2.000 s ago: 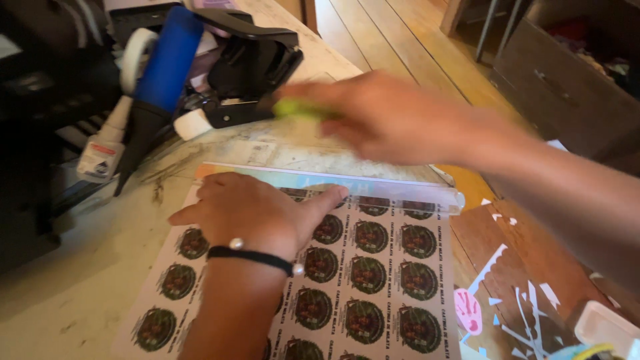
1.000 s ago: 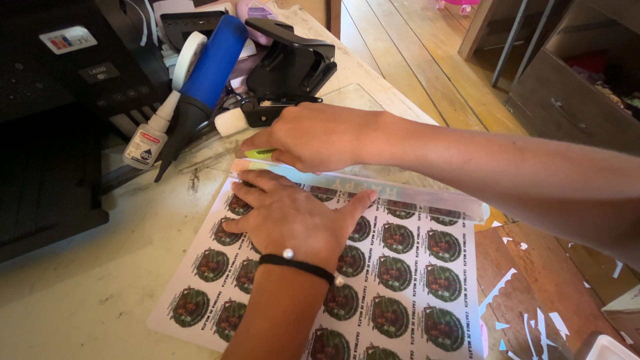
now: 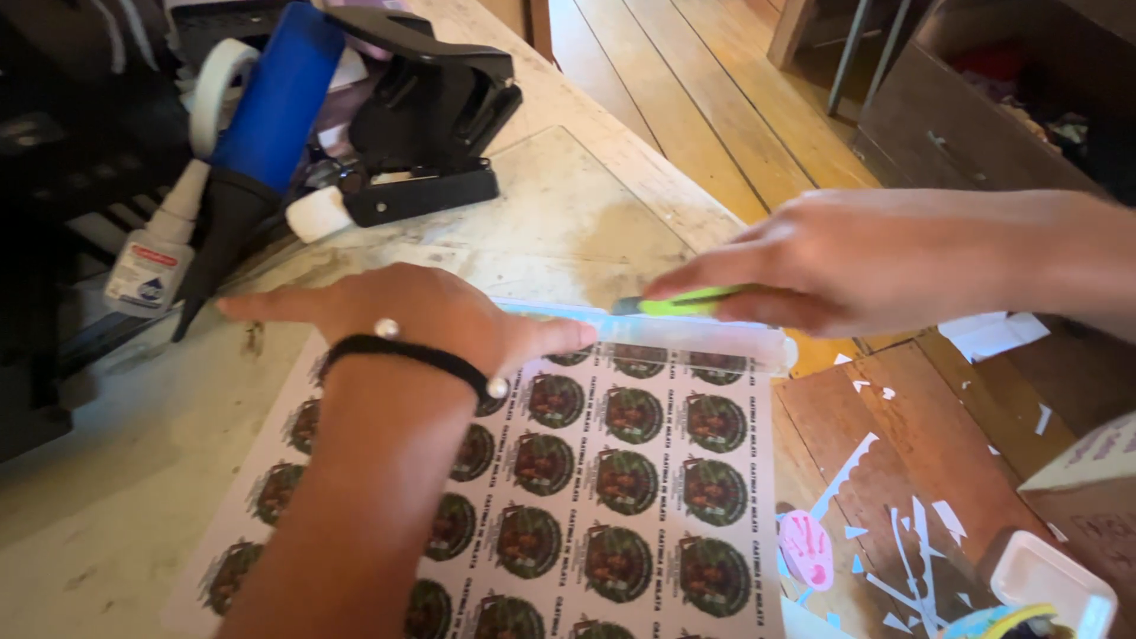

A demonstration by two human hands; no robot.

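A sheet of printed round labels [image 3: 621, 524] lies on the worn table. Across its top edge runs a clear plastic ruler [image 3: 710, 342]. My left hand [image 3: 417, 319], with a black beaded band at the wrist, presses down on the ruler and the sheet, thumb out to the right and fingers spread to the left. My right hand [image 3: 799, 262] grips a lime-green utility knife [image 3: 688, 300], its dark tip down at the ruler's upper edge, just right of my left thumb. The fingers of my left hand partly hide the ruler's left end.
Behind my left hand are a black hole punch [image 3: 426, 115], a blue tube with a black nozzle [image 3: 280, 98], a roll of tape [image 3: 213, 98] and a glue bottle [image 3: 153, 262]. A black machine [image 3: 53, 222] stands at left. Paper scraps [image 3: 923, 559] litter the wooden floor at right.
My right hand with the knife has moved right along the ruler, from near my left fingers to beyond my left thumb. My left hand still presses on the ruler.
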